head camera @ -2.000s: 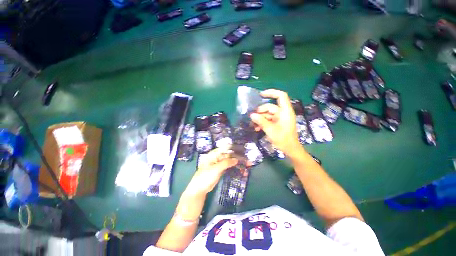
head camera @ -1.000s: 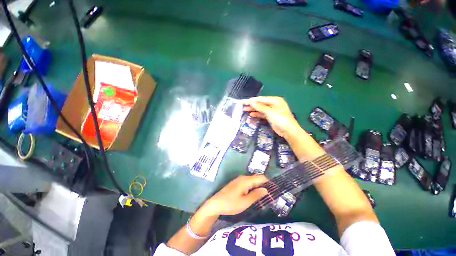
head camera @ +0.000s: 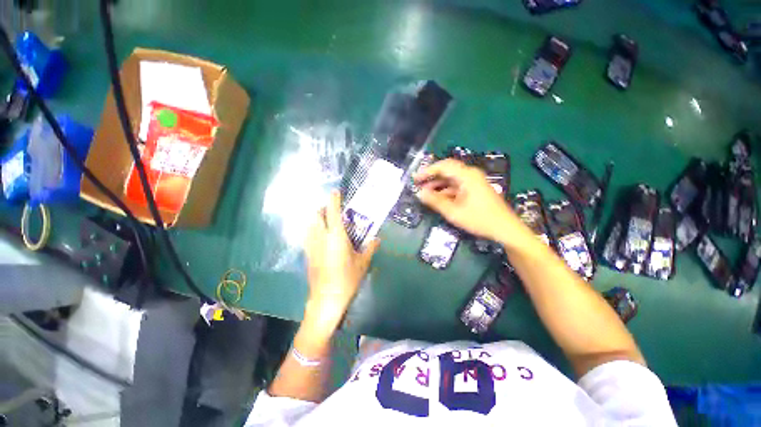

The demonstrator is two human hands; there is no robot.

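Observation:
The stack of strip sheets (head camera: 410,125), dark and striped with a white label panel, lies slanted on the green bench. My left hand (head camera: 332,263) is at its lower end, fingers along the left side and thumb at the bottom corner, gripping it. My right hand (head camera: 459,196) is at the stack's right edge with fingertips bunched; whether they pinch a sheet is unclear. Part-built handsets (head camera: 486,304) lie in rows under and beside my right hand and forearm, which hide some of them.
A clear plastic sleeve (head camera: 296,192) with glare lies left of the stack. Farther left are an open carton (head camera: 229,125) with a red packet (head camera: 171,158), blue containers (head camera: 54,158) and dark hanging cables (head camera: 125,125). More handsets (head camera: 638,229) are grouped at the right; a dark rod (head camera: 602,200) stands among them.
My left hand has moved up and left from the near edge to the stack. The striped sheet it held across my right forearm is no longer there. My right hand stays beside the stack, fingers more curled.

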